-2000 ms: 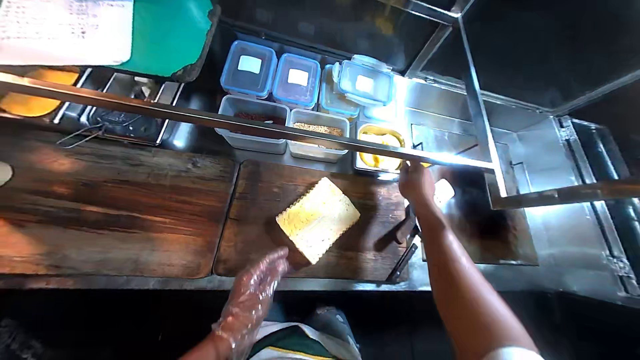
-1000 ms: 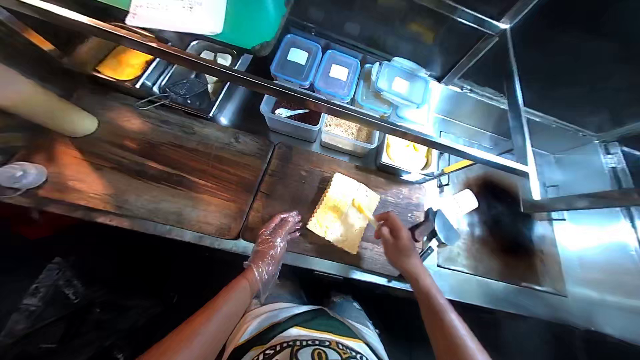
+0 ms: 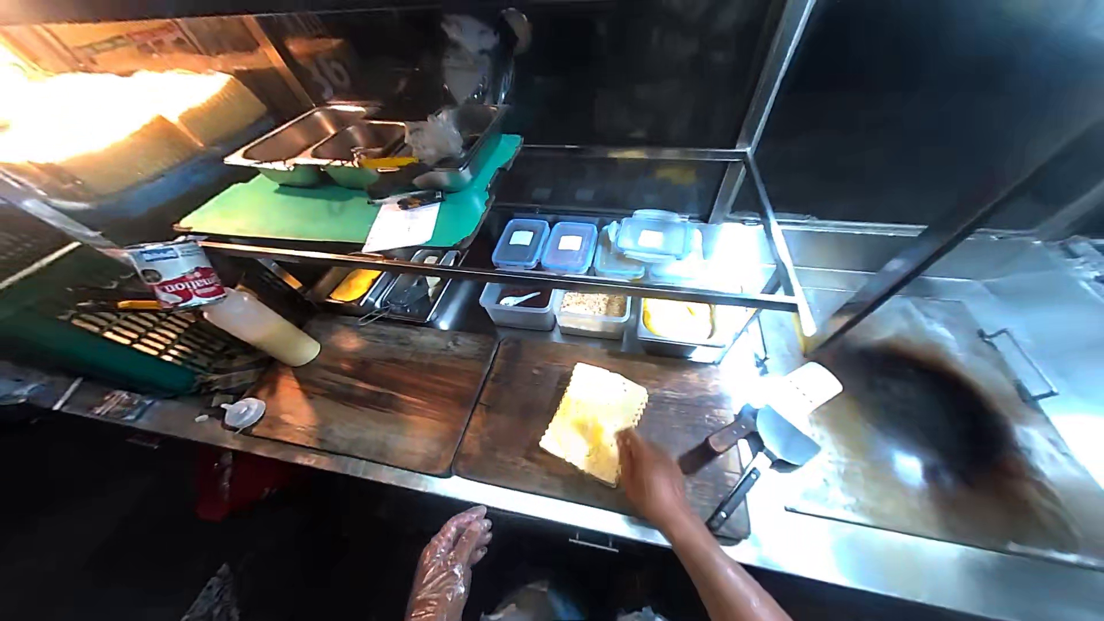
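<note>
A slab of bread or waffle-like pastry (image 3: 595, 418) with crinkled edges and yellow spread lies on the right wooden board (image 3: 509, 423). My right hand (image 3: 649, 479) is at its right edge, fingers curled; whether it holds a spreading tool is hidden. My left hand (image 3: 453, 552), in a clear plastic glove, hangs in front of the counter edge, fingers slightly apart, holding nothing. Right of my right hand lie a scraper with a dark handle (image 3: 718, 444) and a black-handled tool (image 3: 733, 500). A container of yellow spread (image 3: 679, 321) stands behind the board.
A hot griddle plate (image 3: 923, 431) is at the right. Tubs of dark filling (image 3: 522, 312) and chopped nuts (image 3: 593, 310) stand behind the board. A metal shelf rail (image 3: 483, 274) crosses above them. At left are a squeeze bottle (image 3: 267, 332), a can (image 3: 177, 274) and a white lid (image 3: 244, 413).
My right hand has come from the yellow spread container to the slab, where yellow spread now shows. My left hand has drawn back off the board. The view has swung left.
</note>
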